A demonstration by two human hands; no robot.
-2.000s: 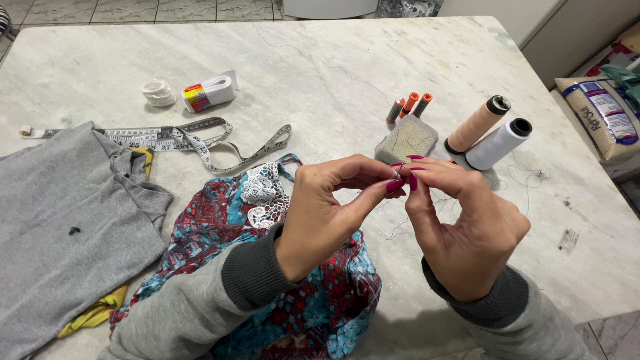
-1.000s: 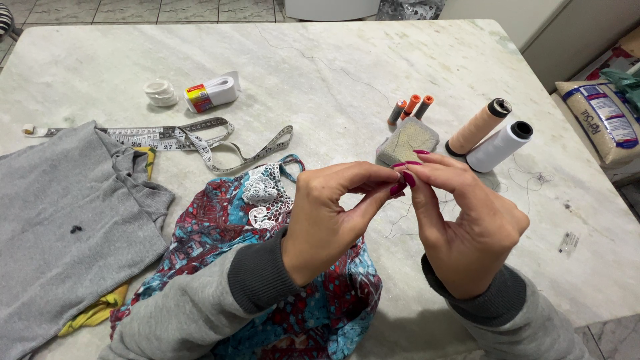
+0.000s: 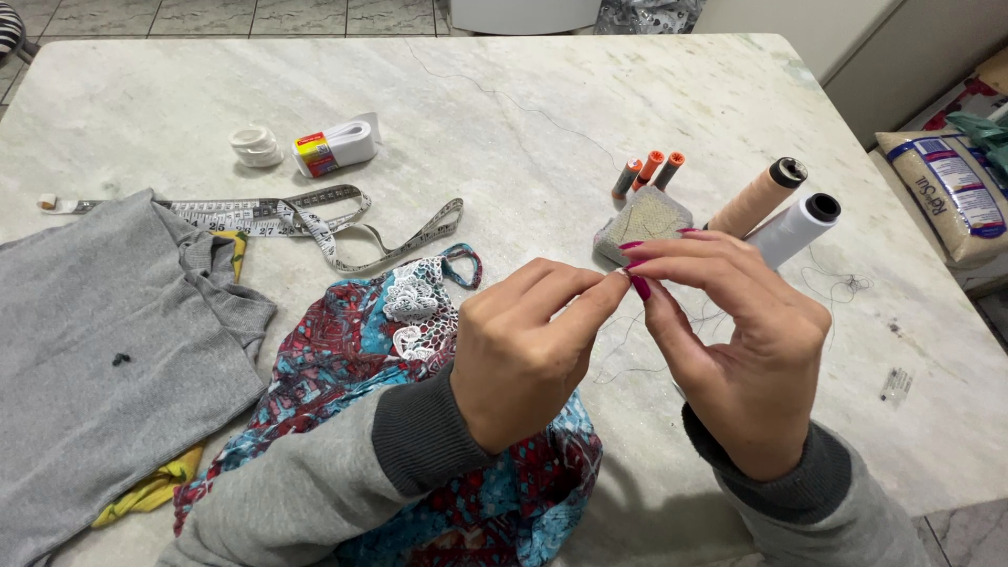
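Observation:
My left hand (image 3: pixel 535 346) and my right hand (image 3: pixel 740 339) meet at the fingertips, pinching something tiny between them that is too small to name. Dark thread (image 3: pixel 630 368) trails in loose loops on the marble table below my fingers. Under my left forearm lies a red and blue patterned garment (image 3: pixel 323 346) with white lace (image 3: pixel 417 303). Just beyond my fingertips sits a pincushion (image 3: pixel 647 220) with needles or pins on it. A peach thread cone (image 3: pixel 748 197) and a white thread cone (image 3: pixel 791 230) lean behind my right hand.
Orange-ended small spools (image 3: pixel 649 169) stand behind the pincushion. A measuring tape (image 3: pixel 315 228), a white roll (image 3: pixel 256 146) and a banded bundle of white elastic (image 3: pixel 337 146) lie at the left rear. A grey garment (image 3: pixel 118 354) covers the table's left side, over yellow cloth (image 3: pixel 153 488).
My hands stay together above the table, fingertips touching throughout. The fingers of my right hand have shifted slightly around the pinch.

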